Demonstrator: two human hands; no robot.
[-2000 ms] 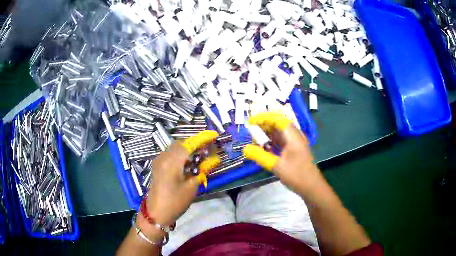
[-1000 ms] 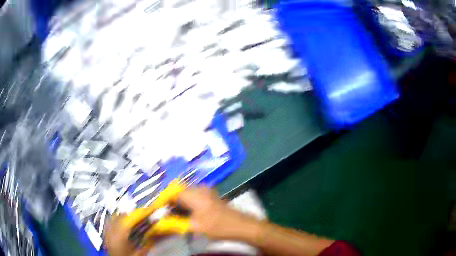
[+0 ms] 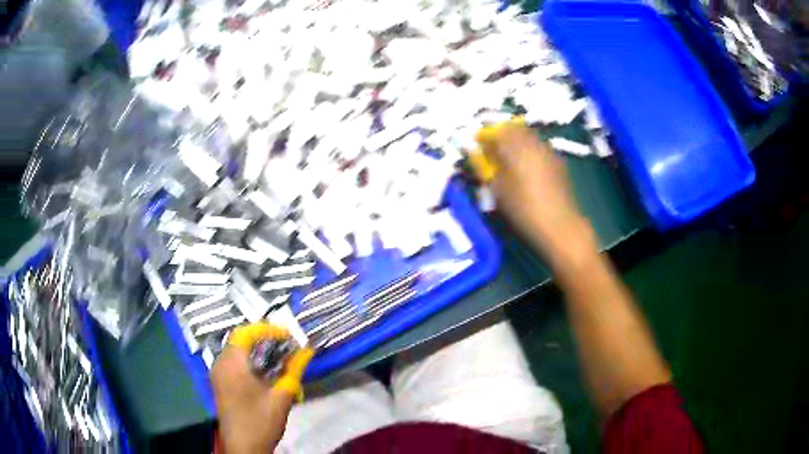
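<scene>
My left hand [image 3: 257,377], with yellow finger cots, is closed around a bundle of metal tubes [image 3: 270,355] at the front left of the near blue tray [image 3: 408,308]; their round ends show. My right hand [image 3: 523,173], also with yellow cots, reaches to the right edge of the heap of white cylinders [image 3: 355,115]. Its fingertips are blurred and partly turned away, so I cannot tell whether it holds anything. Loose silver tubes [image 3: 209,257] lie in the near tray.
A clear plastic bag [image 3: 106,213] of tubes lies at the left. A left blue tray [image 3: 106,390] holds silver pieces. A blue tray [image 3: 661,133] stands at the right, with another container of shiny pieces [image 3: 745,44] beyond.
The view has swung and shifted. My hands, together over the lap a second ago, are now apart; the right has moved away to the heap's right edge. The left keeps the bundle.
</scene>
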